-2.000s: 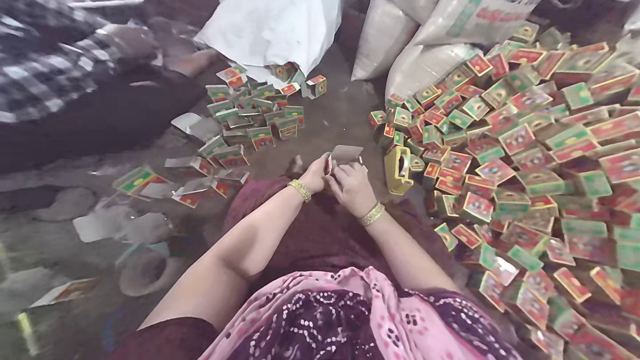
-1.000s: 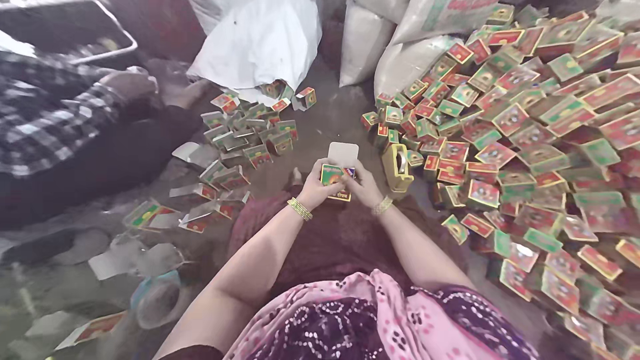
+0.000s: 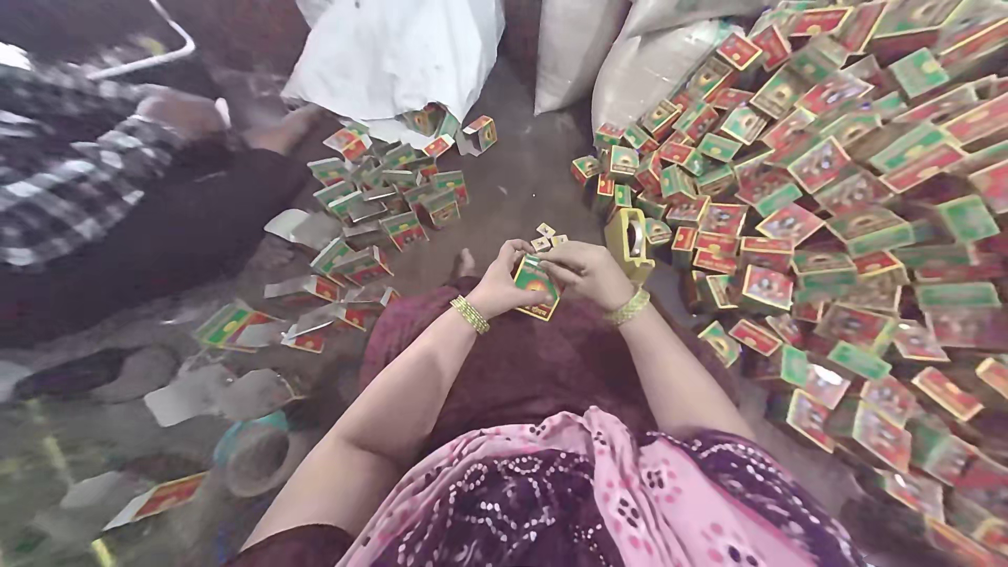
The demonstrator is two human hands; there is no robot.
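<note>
A small green, red and yellow printed cardboard box (image 3: 537, 293) is held over my lap. My left hand (image 3: 506, 282) grips it along its left side, thumb across its face. At its upper end are the fingers of my right hand (image 3: 587, 274), touching the top edge, though what they pinch is too small to tell. Just beyond my fingertips several small whitish-yellow pieces (image 3: 543, 239) show; whether they are on the box or the floor I cannot tell. Right of my right hand stands a yellow tape dispenser (image 3: 630, 240) with a roll in it.
A large heap of printed boxes (image 3: 768, 285) covers the right side. More boxes (image 3: 405, 228), some with flaps up, stand at left front of a white sack (image 3: 394, 59). Pale filled sacks (image 3: 654, 71) lean behind. A person in a checked sleeve (image 3: 79, 157) sits at left, near a round container (image 3: 260, 461).
Two seconds ago the box showed a pale raised flap between my hands; now its printed face is toward me and that flap no longer stands up. My right hand has moved to its upper end.
</note>
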